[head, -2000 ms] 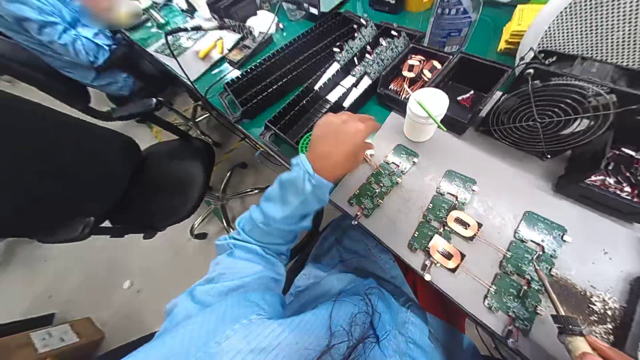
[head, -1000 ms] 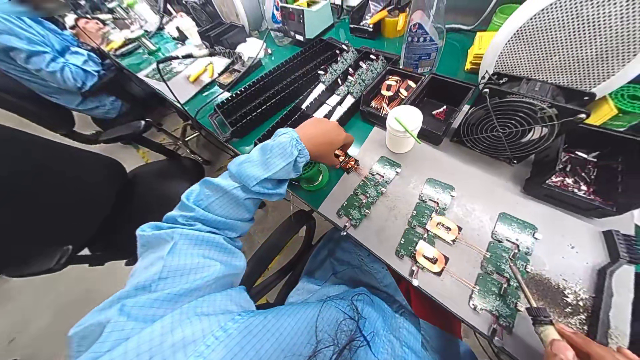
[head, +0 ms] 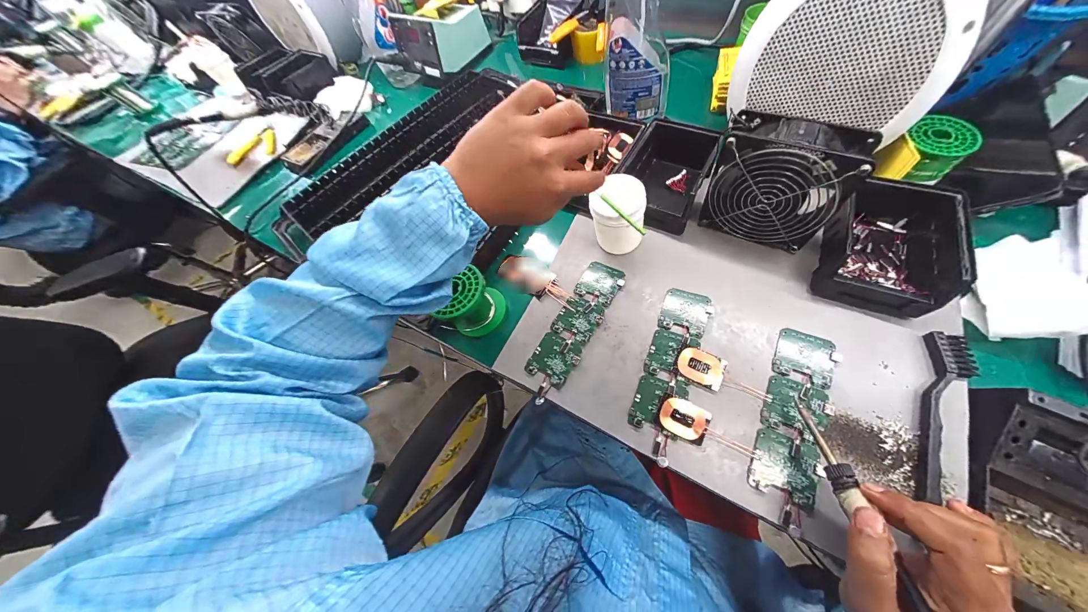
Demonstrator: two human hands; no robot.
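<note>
My left hand [head: 535, 157] reaches over the black bin of copper coils [head: 616, 149], its fingers curled; whether they pinch a coil is hidden. In my right hand [head: 931, 544] is a soldering iron [head: 837, 472], its tip on the right-hand strip of green circuit boards [head: 795, 408]. Two flat copper coils [head: 700, 367] lie by the middle board strip [head: 653, 378], with leads running to the right-hand one. Beside the left board strip [head: 578, 323] lies a blurred coil [head: 527, 274] with copper leads. A white tub [head: 618, 214] with a green stick across its lid stands below my left hand.
A round fan [head: 769, 195] and a bin of small red-and-white parts [head: 888, 246] stand at the back right. A brush [head: 943, 391] lies by solder debris at the right. A green spool [head: 472, 302] sits left of the metal plate. Slotted black racks [head: 382, 153] fill the back left.
My left hand has moved from the left board strip, where it held a coil one second ago, to the coil bin. A coil now lies by that strip. The right hand still holds the iron.
</note>
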